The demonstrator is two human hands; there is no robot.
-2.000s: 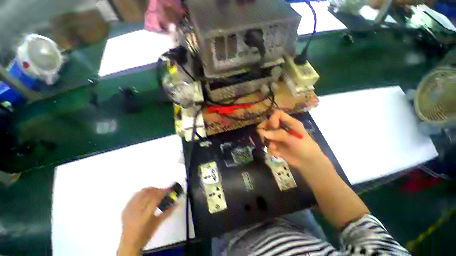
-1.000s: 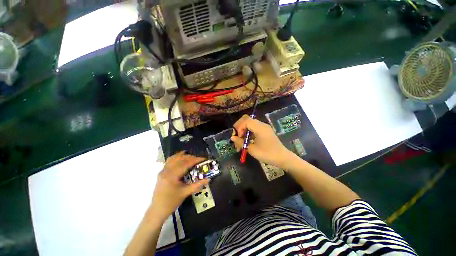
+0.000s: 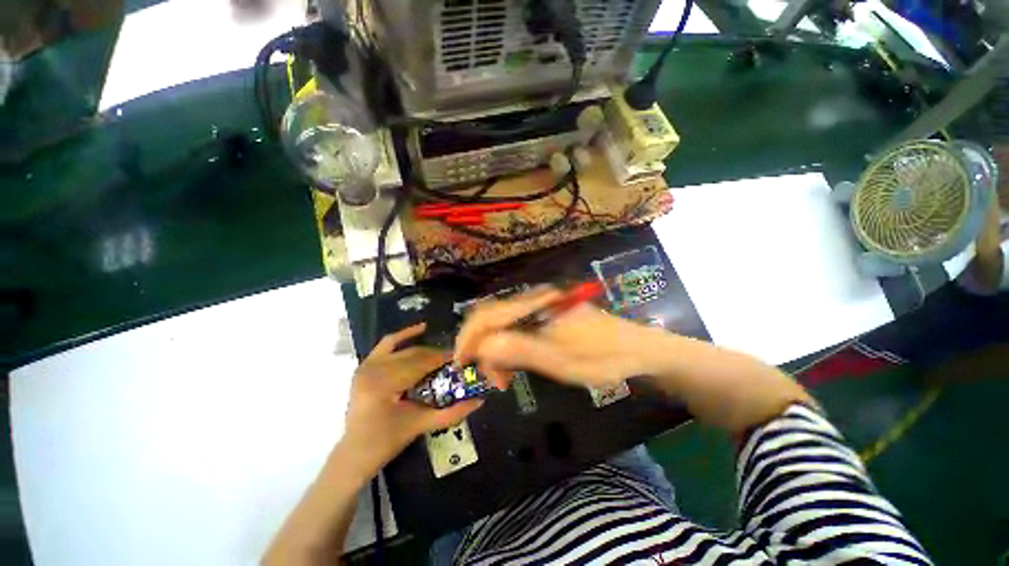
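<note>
My left hand (image 3: 387, 404) holds a small power adapter with an exposed circuit board (image 3: 451, 384) over the left socket strip (image 3: 453, 448) of the black test board (image 3: 553, 448). White and yellow components show on it. My right hand (image 3: 542, 337), a little blurred, holds a red test probe (image 3: 575, 296) that sticks out above the fingers. Its fingertips are at the right end of the adapter; the probe tips are hidden or too blurred to see. A green board under a clear cover (image 3: 636, 283) lies behind my right hand.
A grey vented instrument (image 3: 503, 55) stands on a flatter meter (image 3: 498, 158) at the back. Red probes (image 3: 470, 210) lie on the wooden base. A clear bulb (image 3: 330, 144) and black cables are on its left. White sheets (image 3: 177, 409) flank the board. A fan (image 3: 913, 201) stands at right.
The left hand has brought the adapter from the white sheet to over the test board. The right hand has moved left from the board's rear, over to the adapter.
</note>
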